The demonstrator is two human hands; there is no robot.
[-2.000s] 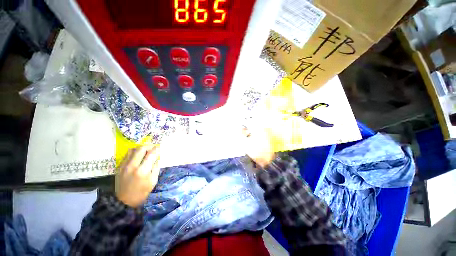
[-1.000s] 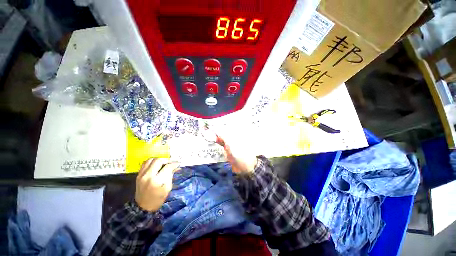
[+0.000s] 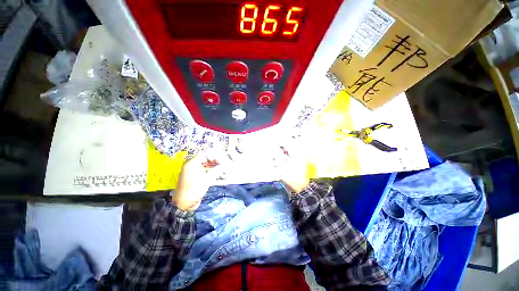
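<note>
The button attaching machine (image 3: pixel 239 74) fills the top centre, its red panel showing 865. A light blue denim garment (image 3: pixel 244 227) lies over the lap and reaches up to the table edge between my hands. My left hand (image 3: pixel 194 179) is at the table edge below the heap of shiny metal buttons (image 3: pixel 171 133). My right hand (image 3: pixel 296 170) is at the edge, right of the machine's centre. Both hands are washed out by glare, so fingertips and any small piece in them cannot be made out.
Pliers (image 3: pixel 373 136) lie on the white table (image 3: pixel 97 153) at right. A cardboard box (image 3: pixel 410 51) stands behind them. A blue bin (image 3: pixel 449 256) with denim is at lower right. Clear plastic bags (image 3: pixel 91 94) lie at left. Yellow patches (image 3: pixel 162 170) show on the table.
My left hand has moved up and right onto the table edge. My right hand has moved right, away from the spot under the machine's tip. The garment has shifted up between them.
</note>
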